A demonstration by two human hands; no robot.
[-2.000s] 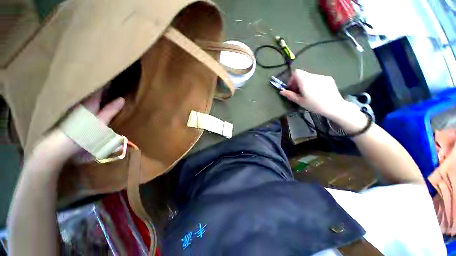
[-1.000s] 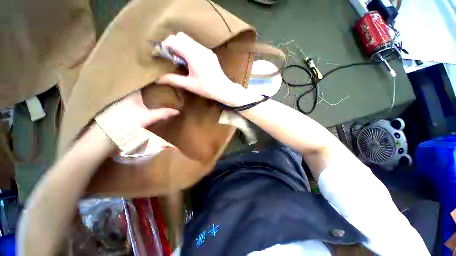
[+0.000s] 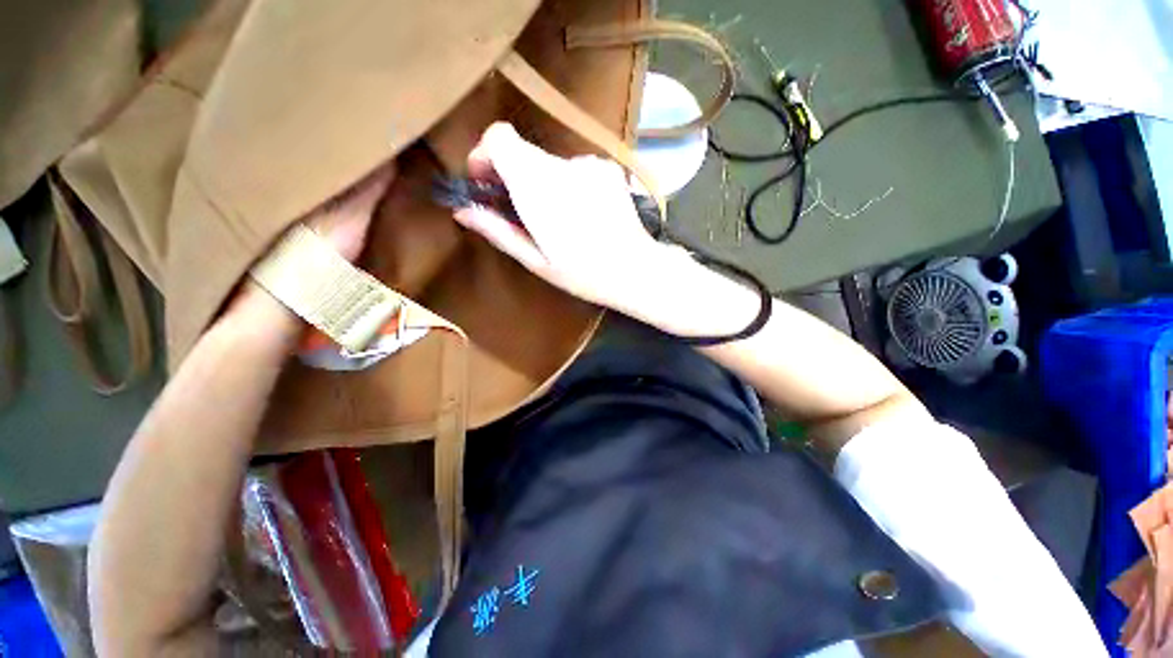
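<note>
A tan-brown bag body (image 3: 347, 77) lies over the table edge with its open mouth towards me. My left hand (image 3: 350, 221) reaches into the mouth behind a pale webbing strap with a buckle (image 3: 337, 298); its fingertips are hidden. My right hand (image 3: 547, 212) is inside the mouth area, holding a small dark tool (image 3: 466, 193), blurred, with its tip near the bag's inner panel. A narrow tan strap (image 3: 450, 476) hangs down from the buckle. Another narrow strap (image 3: 585, 122) crosses the mouth.
A white disc (image 3: 672, 152) lies right of the bag. A black-corded tool (image 3: 798, 106) and loose threads lie on the green table (image 3: 920, 167). A red can (image 3: 967, 32) stands at the back right. A small fan (image 3: 949, 319) and blue crate (image 3: 1104, 373) are at right.
My right hand has picked up the small tool from the table area, crossed to the bag's outer panel, then moved down into the mouth. My left hand has gone deeper inside.
</note>
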